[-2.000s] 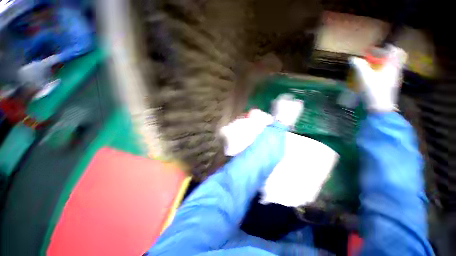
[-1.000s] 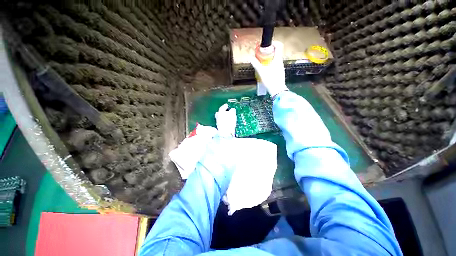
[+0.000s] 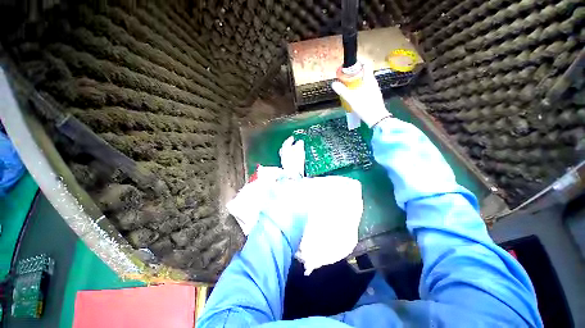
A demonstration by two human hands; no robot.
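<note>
A green circuit board (image 3: 335, 146) with silvery components lies on the green booth mat (image 3: 381, 211). My left hand (image 3: 292, 155), in a white glove, is at the board's left edge, with fingertips against it. My right hand (image 3: 364, 97), gloved in white, is closed around the yellow-orange grip of the air nozzle (image 3: 352, 119). Its whitish tip points down over the board's upper right part. A black hose (image 3: 349, 32) runs up from the nozzle. A large white cloth (image 3: 330, 221) lies around and under my left forearm.
Brown bumpy foam (image 3: 147, 128) lines the booth walls. A tan-topped metal box (image 3: 321, 61) with a yellow ring-like item stands behind the board. At lower left are a red mat (image 3: 135, 307) and a conveyor (image 3: 58, 282) with another board (image 3: 29, 288). A blue sleeve shows at the left edge.
The view has swung from the blurred conveyor side to the booth. Since one second ago, my right hand and the nozzle have shifted slightly right and down over the board. My left hand stays at its left edge.
</note>
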